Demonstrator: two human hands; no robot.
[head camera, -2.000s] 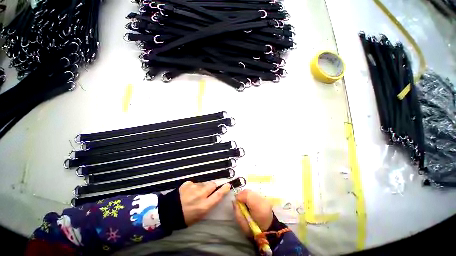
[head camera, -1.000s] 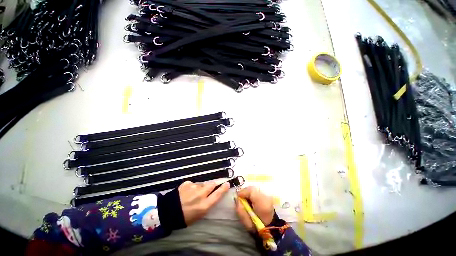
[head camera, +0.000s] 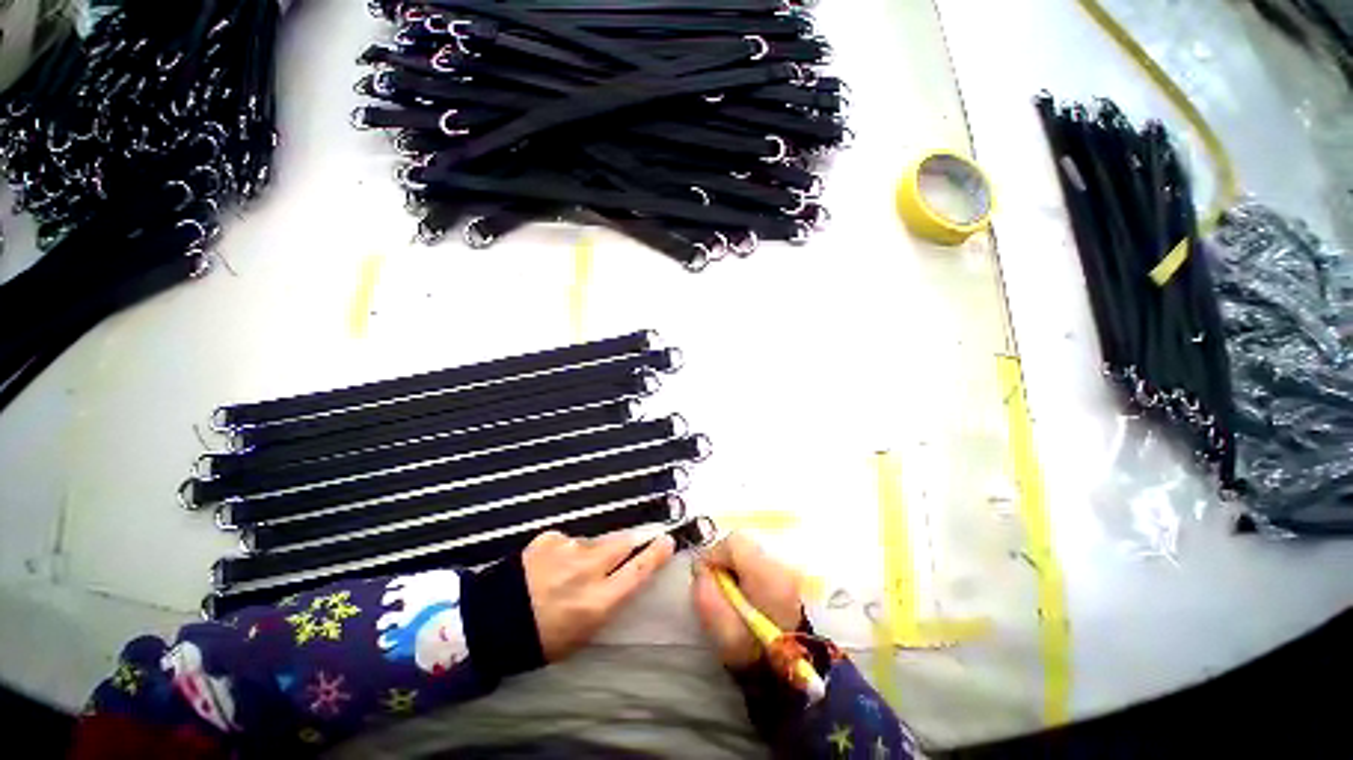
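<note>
Several black webbing straps (head camera: 445, 440) with a silver D-ring at each end lie in a row on the white table. My left hand (head camera: 591, 591) lies flat with fingers extended on the nearest strap, beside its right end. That strap's end tab (head camera: 687, 535) and D-ring show past my fingertips. My right hand (head camera: 742, 597) grips the slim yellow marking pen or awl (head camera: 764, 630) like a pencil, its tip down at the strap end. Whether the tip touches the strap cannot be told. My left sleeve hides part of the nearest straps.
A pile of black straps (head camera: 608, 119) lies at the far side, another heap (head camera: 134, 119) at far left. A yellow tape roll (head camera: 945, 198) stands right of the pile. More straps (head camera: 1143, 282) and crinkled plastic film (head camera: 1291, 356) lie at right. Yellow tape strips (head camera: 1034, 520) mark the tabletop.
The whole view has shifted slightly, with the table's things sitting a little further left. My left hand stays on the strap; my right hand keeps the tool at the strap end, its angle slightly changed.
</note>
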